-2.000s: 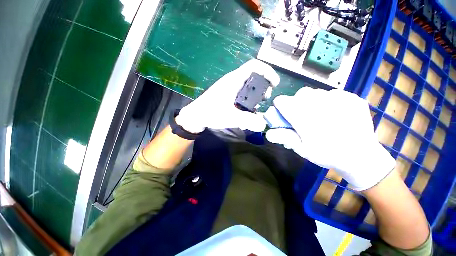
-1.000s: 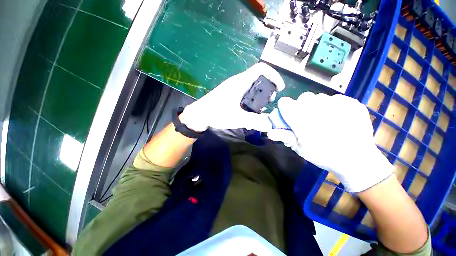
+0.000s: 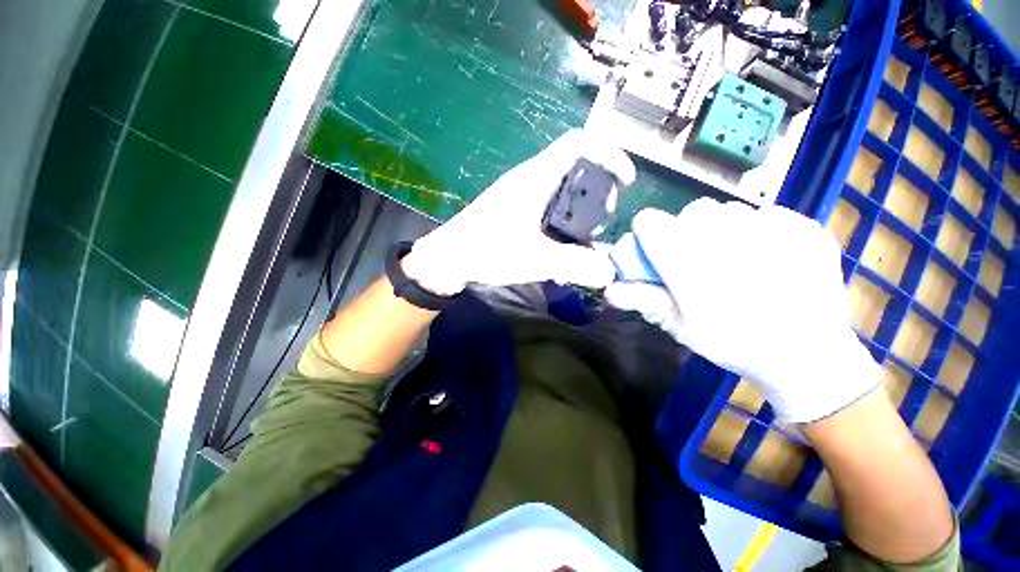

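My left hand [image 3: 509, 229], in a white glove, holds a small black block [image 3: 579, 201] with its dotted flat face up, above the bench's near edge. My right hand [image 3: 755, 296], also white-gloved, is closed on a pale-blue hand tool [image 3: 633, 259]. Only a short part of the tool shows between the fingers; the rest is hidden. The right fingertips are beside the block's lower end, close to my left thumb. Whether the tool touches the block cannot be told.
A fixture with a teal-green block [image 3: 738, 121] stands at the back of the green bench mat [image 3: 447, 89]. A blue divided tray [image 3: 833, 179] is at right, with black-and-orange parts [image 3: 962, 50] at its far end. A pale metal rail [image 3: 263, 168] and green conveyor [image 3: 123, 201] are at left.
The black block has shifted slightly right and been re-angled in my left hand. My right hand with the tool has made small movements beside it. Both hands keep their holds.
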